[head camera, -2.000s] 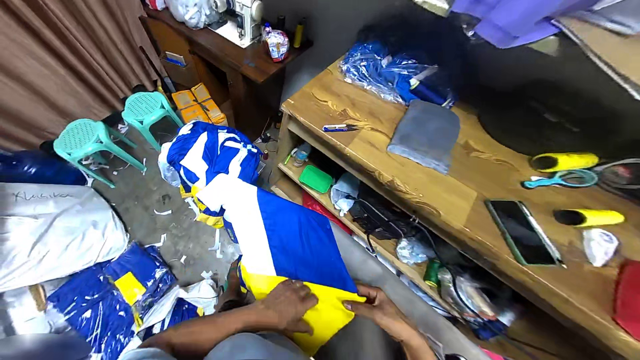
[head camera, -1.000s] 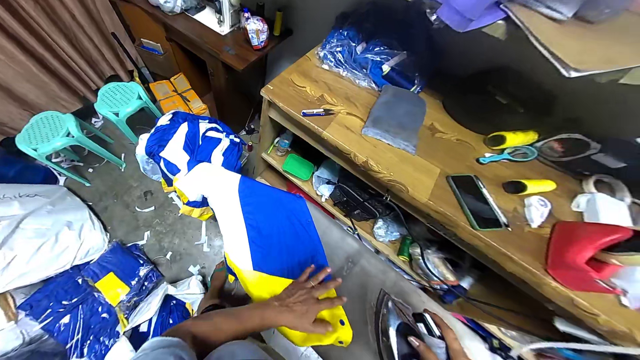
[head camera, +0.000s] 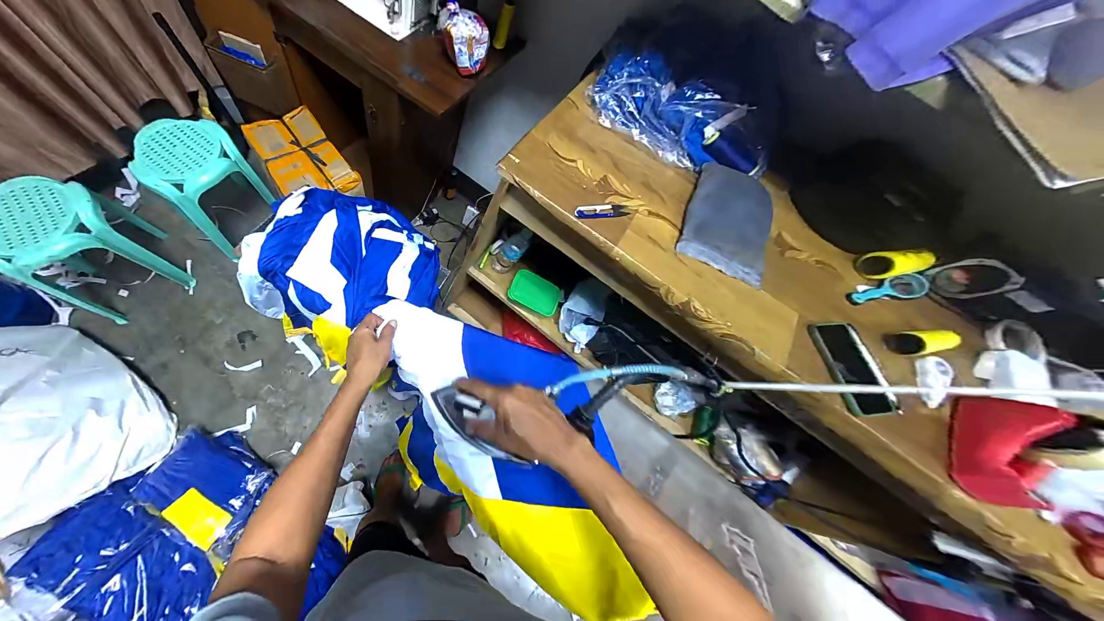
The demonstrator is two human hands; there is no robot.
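A steam iron (head camera: pixel 470 423) rests on the white and blue part of a blue, white and yellow cloth (head camera: pixel 535 362), and my right hand (head camera: pixel 522 418) grips it from above. From the iron, a pale blue hose and a dark cord run right to a white line. My left hand (head camera: pixel 371 349) pinches the cloth's white edge at its far left end. The cloth lies along a narrow grey board (head camera: pixel 690 509), its yellow part hanging toward my legs. Beyond my left hand sits a heaped bundle of blue and white cloth (head camera: pixel 345 259).
Along the right runs a wooden table (head camera: pixel 604 164) with a phone (head camera: pixel 852 366), yellow thread spools (head camera: pixel 897 263), a grey pad (head camera: pixel 729 222) and thread snips (head camera: pixel 601 211). Green plastic stools (head camera: pixel 181 155) stand at the left. Bagged blue cloth (head camera: pixel 103 535) lies on the floor.
My right hand, on the cloth's yellow edge two seconds ago and at the iron one second ago, has moved left with the iron onto the cloth. My left hand has left the yellow part for the white edge.
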